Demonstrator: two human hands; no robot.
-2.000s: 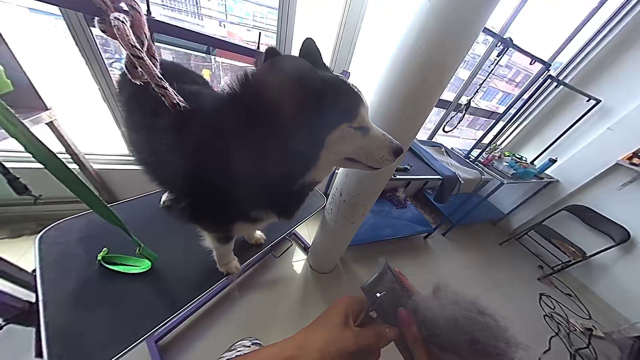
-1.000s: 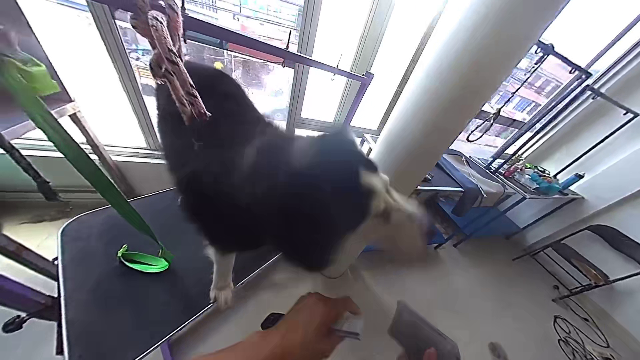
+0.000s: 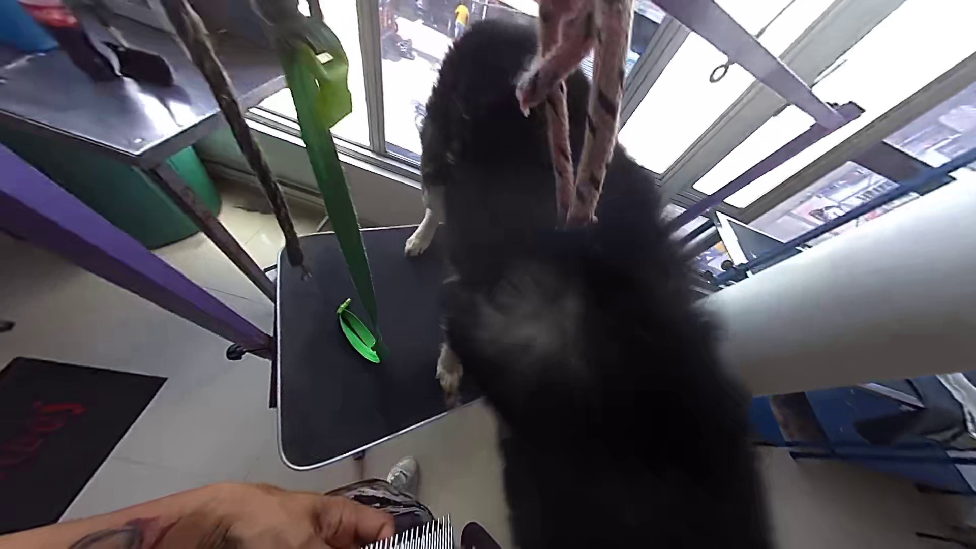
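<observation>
A black-and-white, thick-coated dog (image 3: pixel 549 305) stands on a black grooming table (image 3: pixel 343 412); its dark body fills the middle, blurred toward the bottom, and its head cannot be made out. At the bottom left, my left hand (image 3: pixel 305 518) holds a metal-toothed comb (image 3: pixel 415 536), teeth up, at the lower edge of the view. My right hand is not in view. A dark rounded thing (image 3: pixel 478 536) lies just right of the comb. Twisted cloth ropes (image 3: pixel 598 114) hang over the dog's back. A green strap (image 3: pixel 328 175) hangs to the tabletop, ending in a bright green loop (image 3: pixel 357 334).
Purple metal bars (image 3: pixel 122 244) frame the table on both sides. A thick white column (image 3: pixel 854 305) stands at right. A metal table (image 3: pixel 137 99) and a green bin (image 3: pixel 183 198) are at upper left, a dark mat (image 3: pixel 69 435) at lower left. Windows line the back.
The view has swung left and closer over the dog. The dog's face showed two seconds ago and cannot be made out now. My right hand, with a grooming brush, has left the view.
</observation>
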